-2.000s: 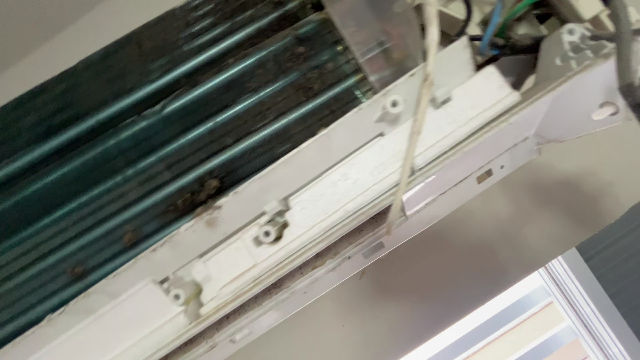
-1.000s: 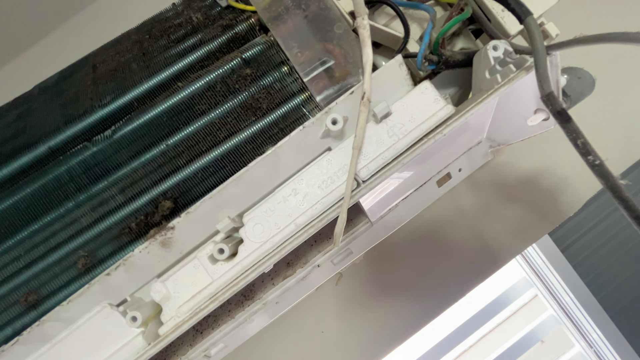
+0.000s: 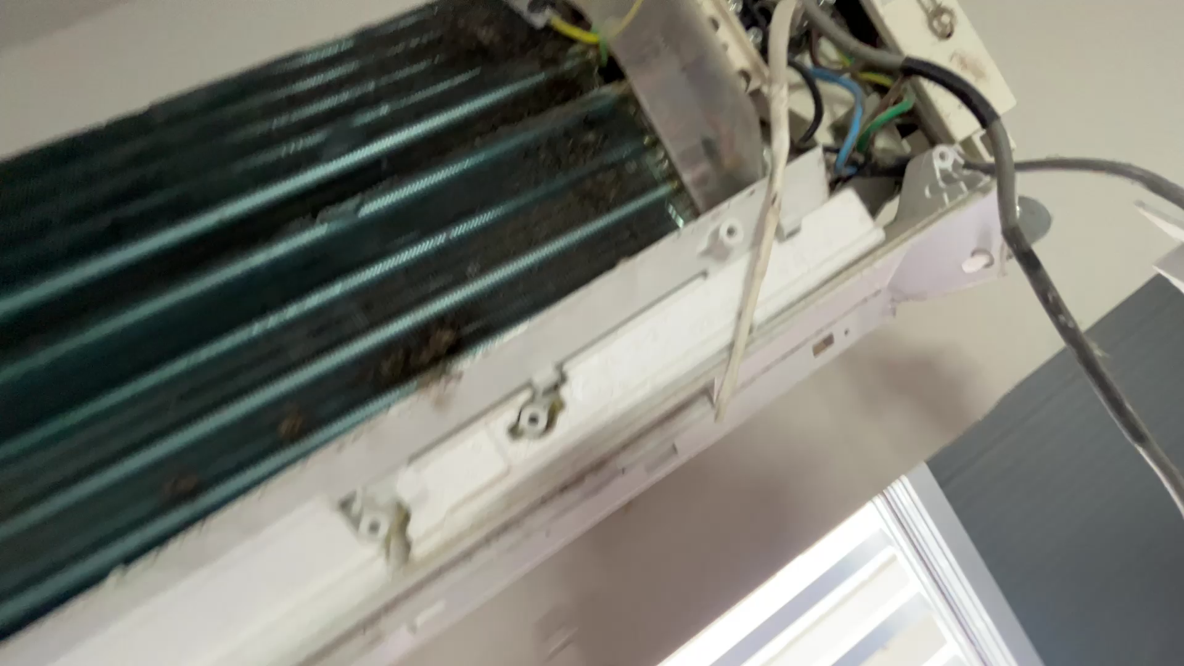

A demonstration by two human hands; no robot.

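Neither of my hands is in view. An opened wall-mounted air conditioner indoor unit runs diagonally across the picture. Its dark green finned coil (image 3: pixel 370 268) carries clumps of dirt (image 3: pixel 421 356). Below the coil runs a white plastic housing (image 3: pixel 638 342) with screw posts, one of them (image 3: pixel 534 419) near the middle. A clear plastic sheet (image 3: pixel 694 102) covers the coil's right end. Blue and green wires (image 3: pixel 856 116) show in the electrical compartment. A thin whitish cable (image 3: pixel 770 213) hangs over the housing, its lower end against the bottom edge.
A thick dark cable (image 3: pixel 1050 287) loops from the compartment down the right side. Another grey cable (image 3: pixel 1101 166) leads off to the right. Behind the unit are a pale wall (image 3: pixel 712 518), a bright white-framed window (image 3: pixel 957 555) and a dark grey ribbed surface (image 3: pixel 1082 444).
The view has shifted, showing more of the electrical compartment than the earliest frame. Nothing on the unit has plainly moved.
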